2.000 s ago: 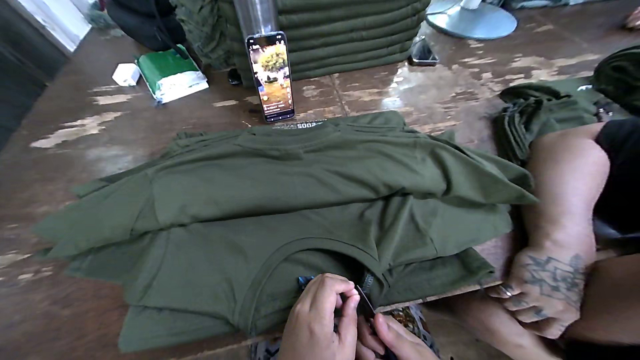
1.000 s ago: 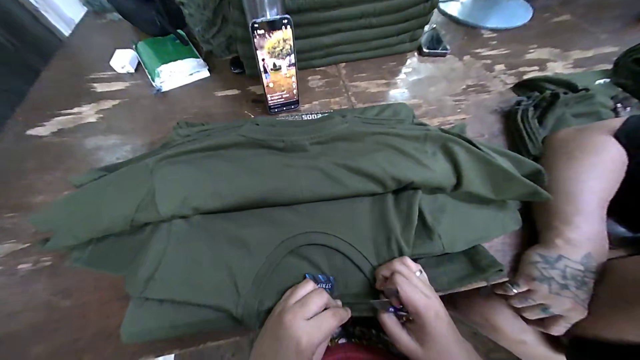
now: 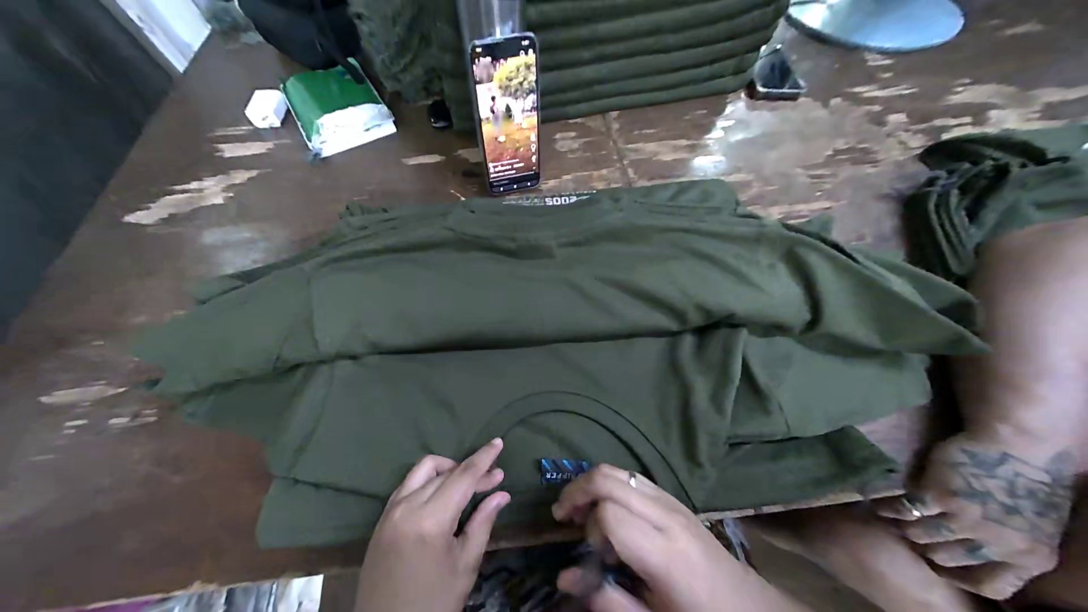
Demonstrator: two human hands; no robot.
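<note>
Dark green T-shirts (image 3: 544, 297) lie in layers on the worn wooden table, the collar of the lowest one curving near the front edge. A small blue woven label (image 3: 563, 471) with writing is at the inside of that collar. My left hand (image 3: 442, 527) rests by the left of the collar, fingers apart, nothing seen in it. Just right of the label is my right hand (image 3: 633, 535), its fingers curled around a small dark object that is blurred; its kind cannot be told.
A smartphone (image 3: 507, 115) stands upright behind the shirts, before a stack of folded green garments (image 3: 654, 51). A green and white packet (image 3: 336, 106) and a white block (image 3: 266, 108) lie back left. At right are another person's tattooed hand (image 3: 990, 510) and more green cloth (image 3: 1003, 187).
My left hand has moved left, away from my right hand, and its fingers have spread. The blue label shows more fully between the hands.
</note>
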